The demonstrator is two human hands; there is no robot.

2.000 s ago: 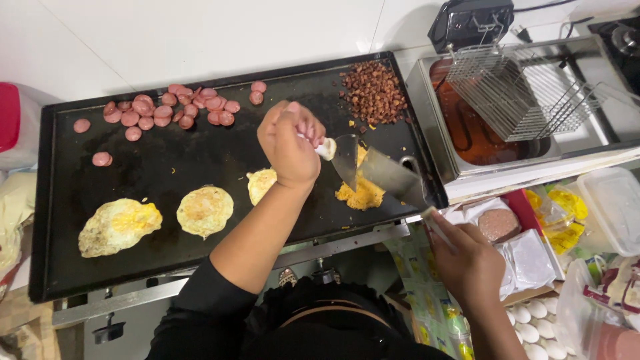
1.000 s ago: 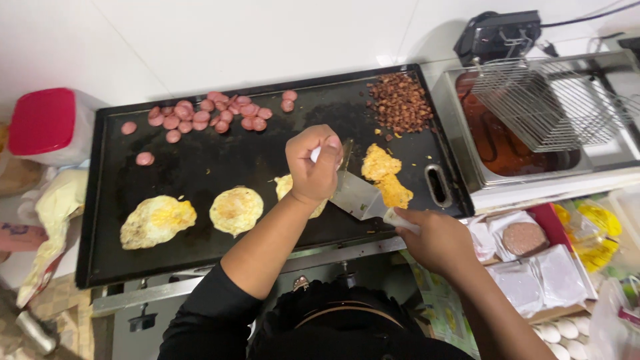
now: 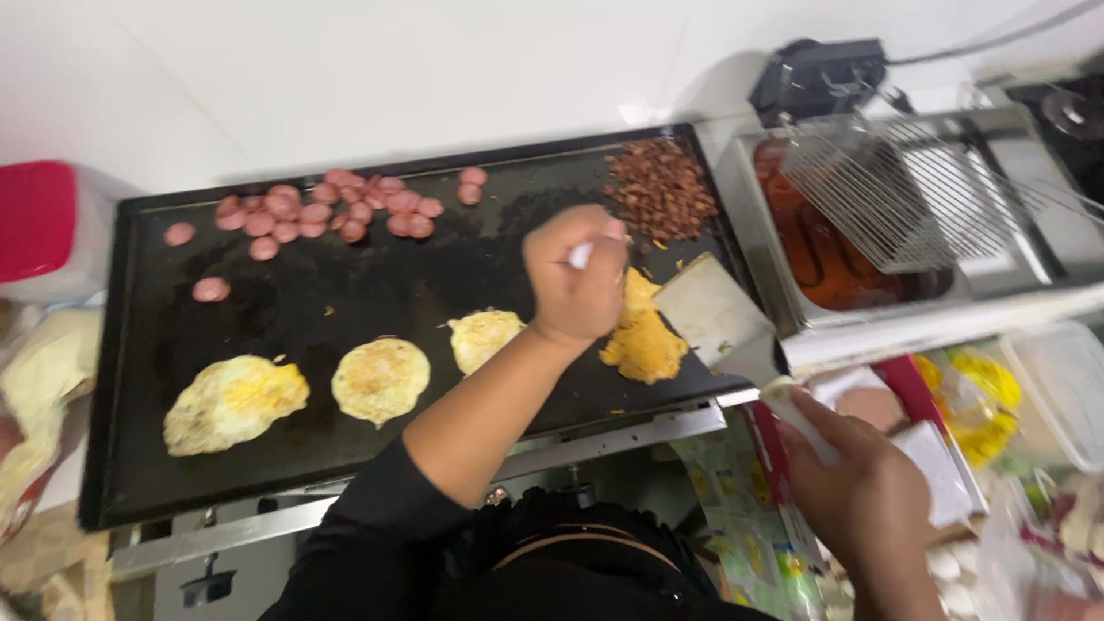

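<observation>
My left hand (image 3: 576,274) is closed round a white handle above the black griddle (image 3: 414,280); the tool's blade is mostly hidden behind the hand. My right hand (image 3: 862,483) grips the white handle of a metal spatula (image 3: 716,315), its wide blade at the griddle's right end. Between the hands lies a yellow-orange cooked mass (image 3: 645,347), just left of that blade. Further left are a small fried egg (image 3: 485,339), partly behind my left forearm, a round fried egg (image 3: 380,379) and a larger one (image 3: 235,404).
Sliced sausages (image 3: 319,207) and browned chopped meat (image 3: 662,188) lie along the griddle's back. A fryer of reddish oil (image 3: 828,250) with a wire basket (image 3: 871,194) stands right. Below it are a red box (image 3: 914,388) of patties and white eggs (image 3: 953,578). A red-lidded container (image 3: 34,220) stands left.
The right hand's spatula has moved from beside the left hand, left of the yellow-orange mass, to its right side. The left hand stays over the griddle on its tool.
</observation>
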